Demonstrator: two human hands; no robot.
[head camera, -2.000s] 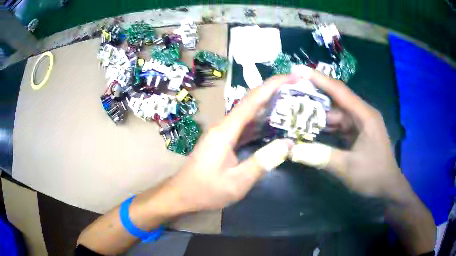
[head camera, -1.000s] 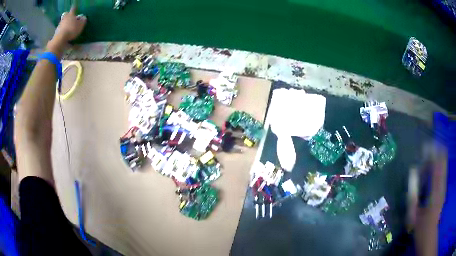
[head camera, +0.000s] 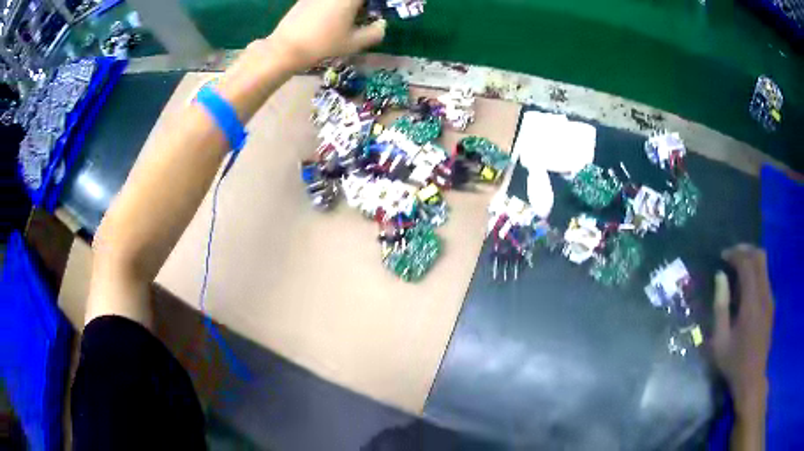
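Note:
My left hand (head camera: 331, 31) reaches over the green conveyor, partly cut off by the top edge. A wired circuit-board assembly (head camera: 404, 8) shows at its fingertips; whether it is gripped is unclear. My right hand (head camera: 745, 308) is at the right of the black mat, thumb and fingers apart, with nothing visible in it. A wired assembly with a white part (head camera: 668, 280) lies just left of it. More assemblies with green boards (head camera: 413, 253) lie heaped on the brown cardboard. Several others (head camera: 648, 210) lie on the black mat.
A white handle-shaped part (head camera: 557, 144) lies at the mat's back. Another unit (head camera: 766, 102) is on the green conveyor (head camera: 599, 53). Blue sheet (head camera: 787, 264) borders the right; grey parts (head camera: 62, 123) lie on blue sheeting at left. A thin blue wrist-strap cord (head camera: 210, 255) crosses the cardboard.
My hands have parted from the unit they held together. My left hand reached to the far left, then moved right over the conveyor. My right hand is at the right edge. The view has shifted.

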